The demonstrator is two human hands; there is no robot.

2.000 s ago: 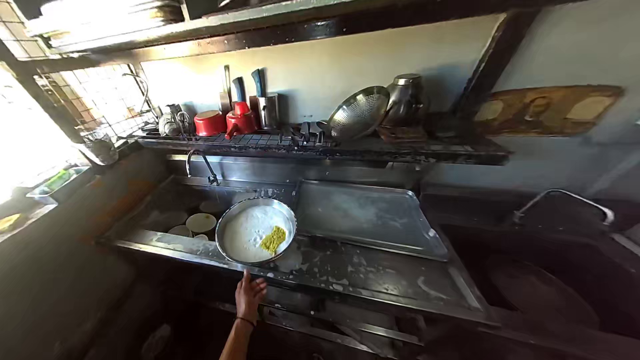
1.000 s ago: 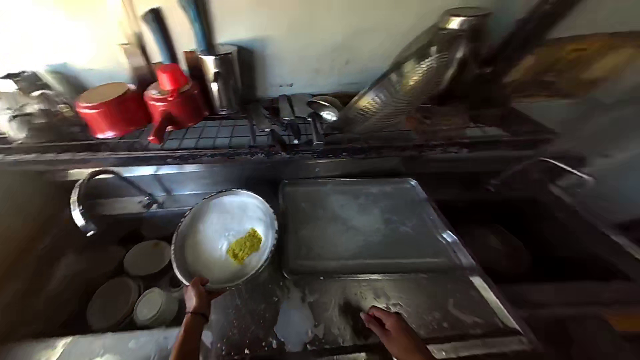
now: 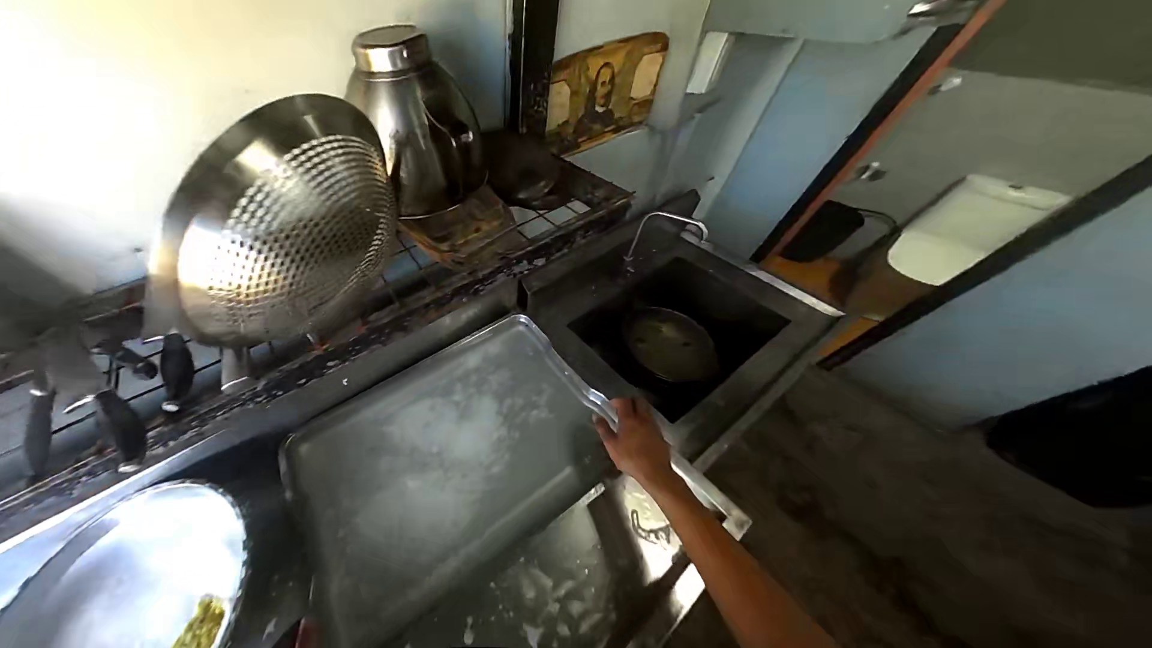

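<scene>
My right hand (image 3: pixel 635 443) grips the right rim of a large metal baking tray (image 3: pixel 450 459) that lies on the stainless steel counter. At the bottom edge of the view, only a sliver of my left hand (image 3: pixel 307 633) shows near the tray's lower left side; what it does is hidden. Left of the tray sits a round metal pan (image 3: pixel 117 558), cut off by the view, with white contents and a yellow-green clump at its lower right.
A perforated metal colander (image 3: pixel 288 225), a steel jug (image 3: pixel 418 126) and dark-handled utensils (image 3: pixel 117 423) stand or lie on the wire rack behind. At right, a dark sink (image 3: pixel 720 310) holds a round pan (image 3: pixel 670 344) beneath a curved faucet (image 3: pixel 661 219).
My right hand has moved from above the counter to the tray's right rim and taken hold of it. My left hand has left the round pan's rim. The view has swung right.
</scene>
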